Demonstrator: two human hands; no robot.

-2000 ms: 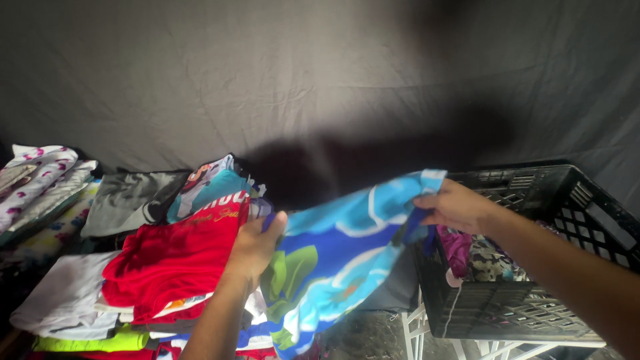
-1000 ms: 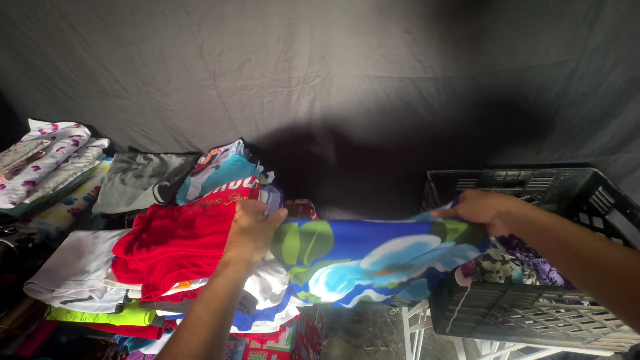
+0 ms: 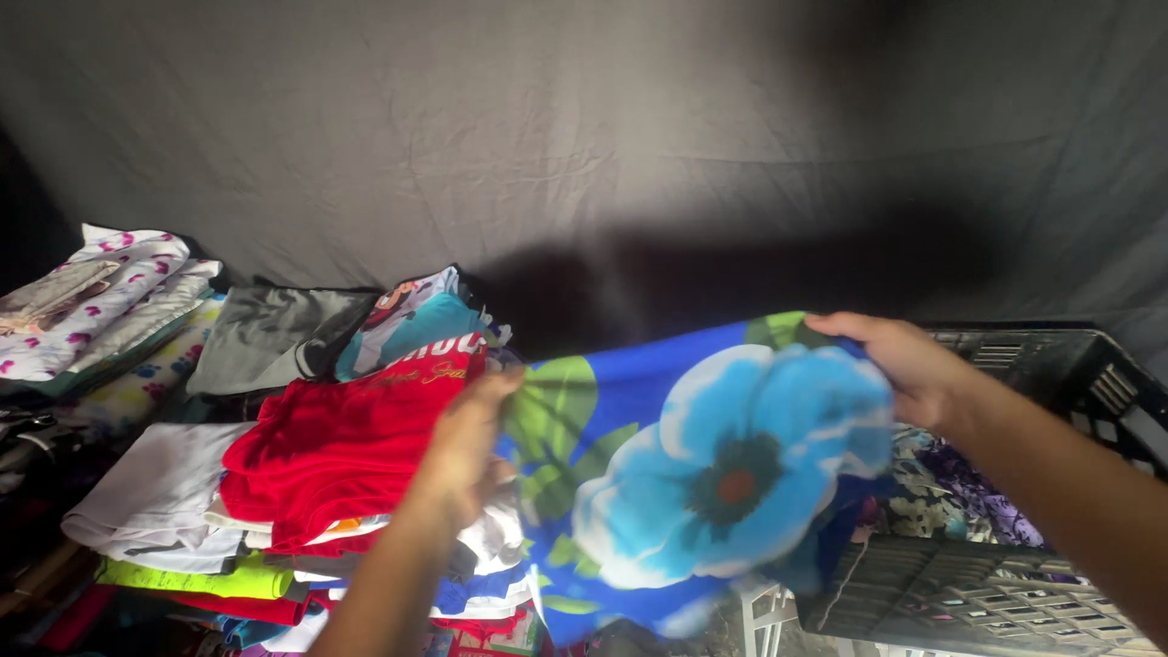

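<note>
A blue floral cloth, with a large light-blue flower and green leaves, hangs stretched between my two hands, slightly blurred. My left hand pinches its upper left corner, close to a folded red garment on a stack of clothes. At the cloth's upper right, my right hand grips the other corner, in front of the black plastic crate. The lower edge of the cloth hangs loose.
Left of my hands lie piles of folded clothes: a white garment, a neon yellow one, a grey one and a paw-print fabric. Patterned fabrics fill part of the crate. A dark cloth backdrop hangs behind.
The cloth was slanted two seconds ago, then looked like a narrower band one second ago. Now it is spread taller, with the whole flower showing. Both hands have kept hold of it.
</note>
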